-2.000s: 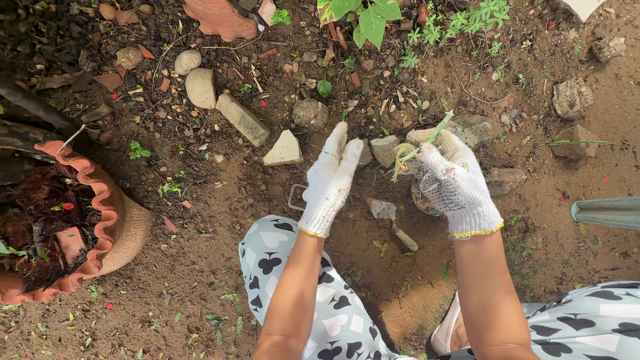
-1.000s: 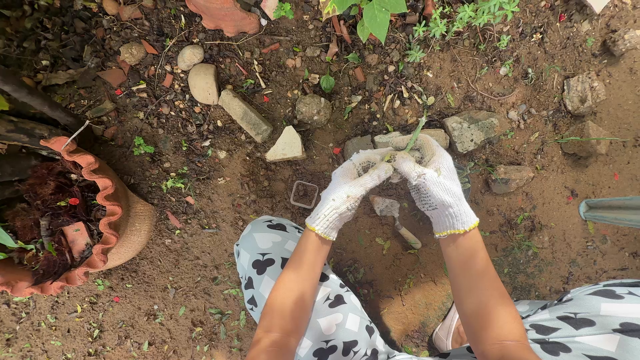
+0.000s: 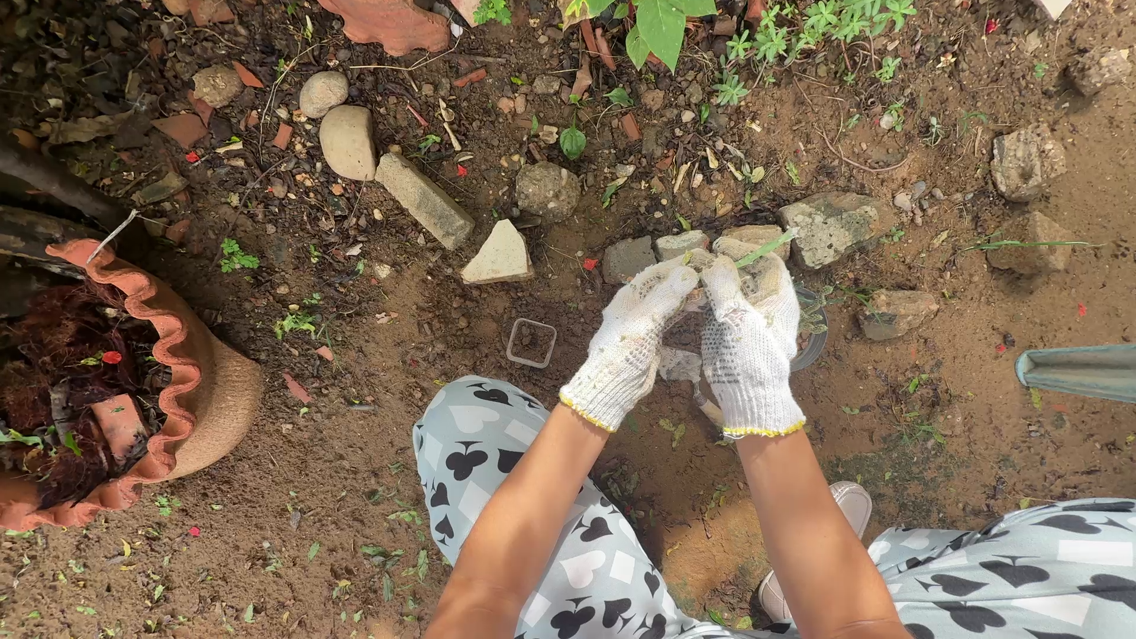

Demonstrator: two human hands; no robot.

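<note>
My left hand and my right hand, both in white knitted gloves with yellow cuff edges, meet fingertip to fingertip over a row of stones. A green plant stem sticks up from the fingers of my right hand. What the left fingertips touch is partly hidden. Under and between the hands lies a small trowel, largely covered by the right glove. Beside the right glove shows the rim of a dark round container, with some greenery by it. A small clear square frame or lid lies on the soil at left.
A scalloped terracotta pot stands at left. Across the bed run a pale triangular stone, a long block and a lichened rock. Leafy plants grow at the top. A grey-green metal or plastic piece reaches in at right.
My hands were apart two seconds ago, the right one holding green plant matter; they have come together. The right hand has moved left, off the spot beside the trowel.
</note>
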